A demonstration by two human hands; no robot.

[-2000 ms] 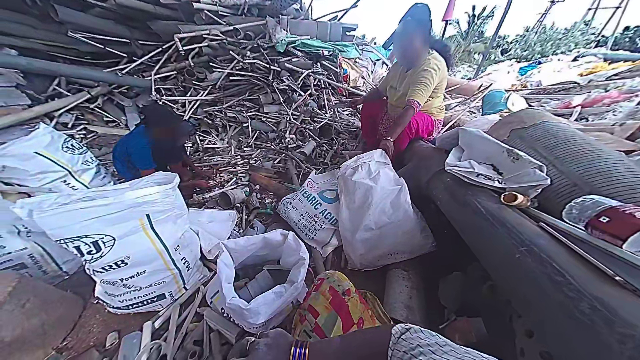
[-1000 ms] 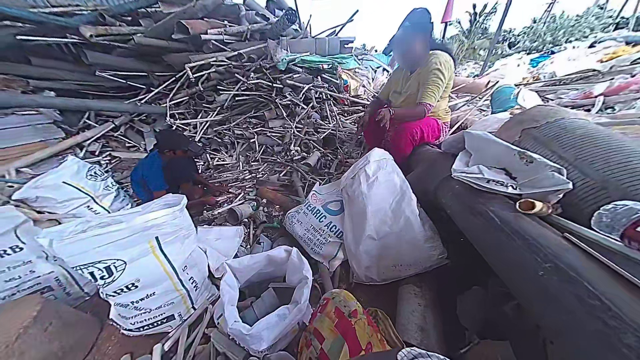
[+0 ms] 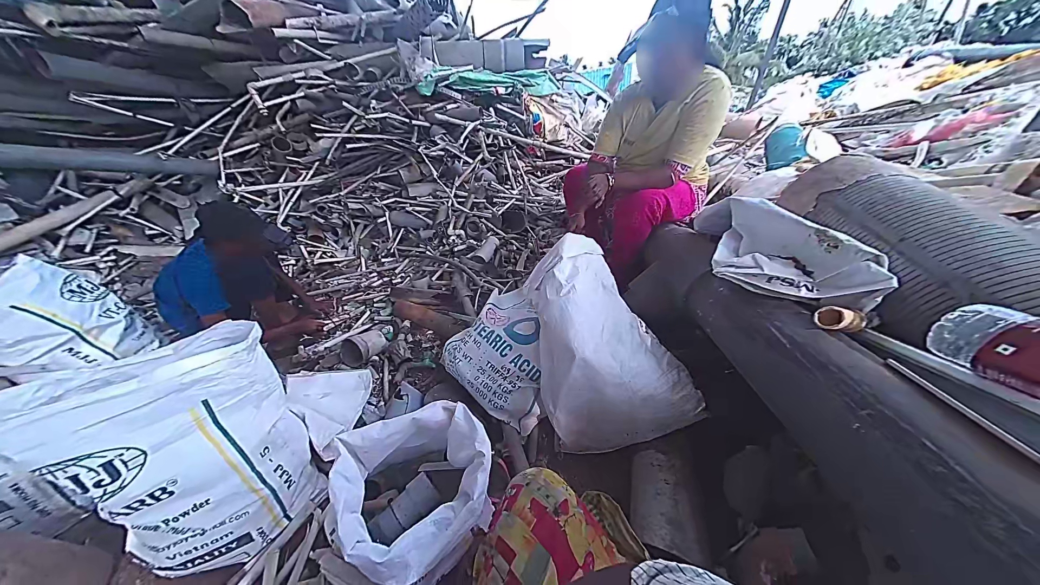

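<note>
Neither my left hand nor my right hand shows. At the bottom edge, a striped white sleeve (image 3: pixel 676 574) and a sliver of bare arm show beside my knee in red and yellow patterned cloth (image 3: pixel 546 524). Just left of the knee stands an open white woven sack (image 3: pixel 361 520) with grey plastic pipe pieces (image 3: pixel 408 505) inside. Beyond the knee, a full white sack (image 3: pixel 605 366) leans upright against a printed white sack (image 3: pixel 496 357).
One person (image 3: pixel 219 276) in blue crouches at left by the scrap pipe pile (image 3: pixel 366 187); another (image 3: pixel 662 138) in yellow sits behind. Large printed sacks (image 3: pixel 187 439) fill the left. A thick dark pipe (image 3: pixel 821 390) runs along the right, near a plastic bottle (image 3: pixel 991 345).
Two seconds ago a hand with bangles was at the bottom edge by the open sack; it is out of view now. The seated person's hands have come together over the lap.
</note>
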